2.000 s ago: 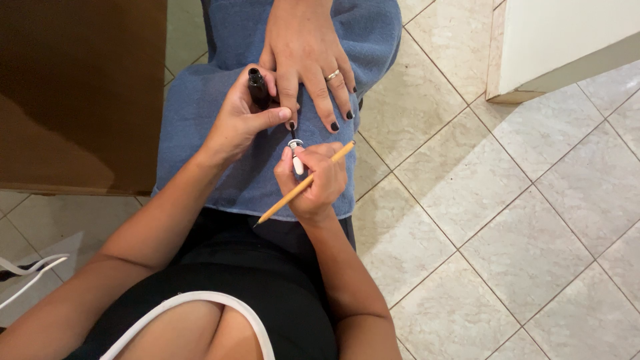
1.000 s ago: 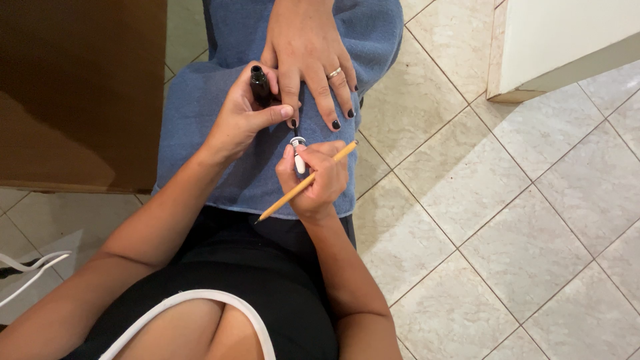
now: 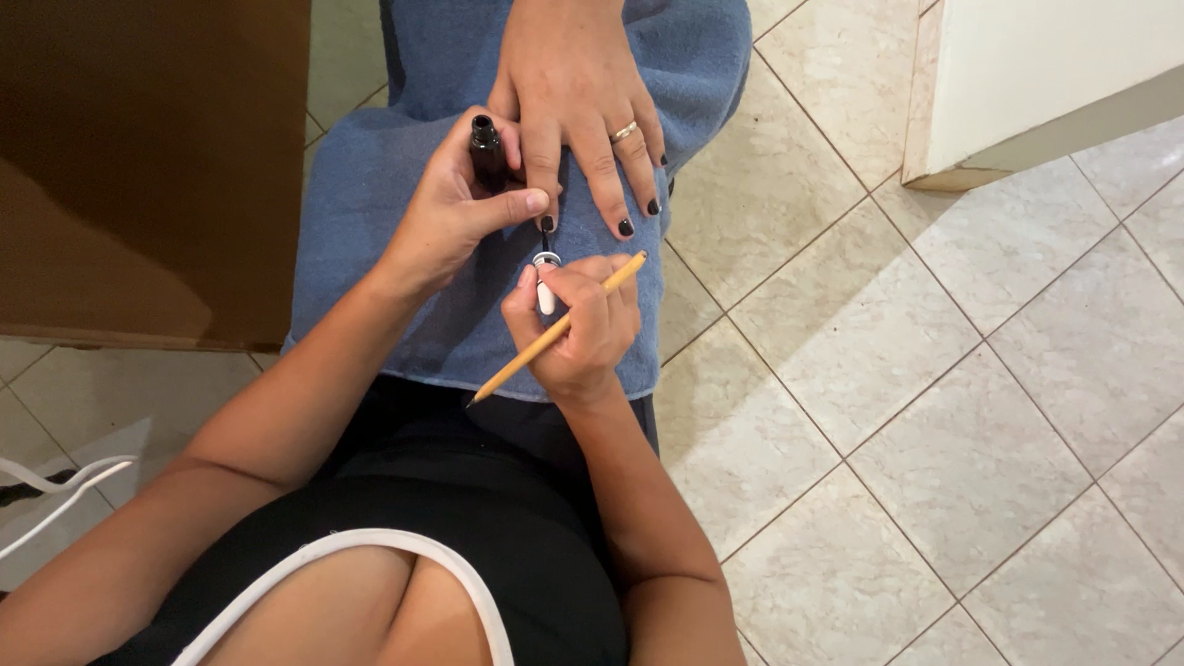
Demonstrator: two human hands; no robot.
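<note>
My left hand [image 3: 462, 199] holds an open, dark nail polish bottle [image 3: 487, 153] upright, its thumb against a finger of another person's hand [image 3: 578, 111]. That hand lies palm down on a blue towel [image 3: 444, 328], with dark polish on its nails and a ring [image 3: 623, 131] on one finger. My right hand [image 3: 583, 324] grips the nail polish brush by its white-tipped cap [image 3: 546, 294]; the bristles touch the nail [image 3: 547, 224] beside my left thumb. A thin yellow wooden stick [image 3: 527, 356] with a dark tip also sits between the fingers of my right hand.
A brown panel [image 3: 139, 185] stands at the left. At the upper right is a white ledge or wall end [image 3: 1027, 92]. Tiled floor [image 3: 925, 388] spreads along the right side. White cables [image 3: 74, 481] lie at the lower left edge.
</note>
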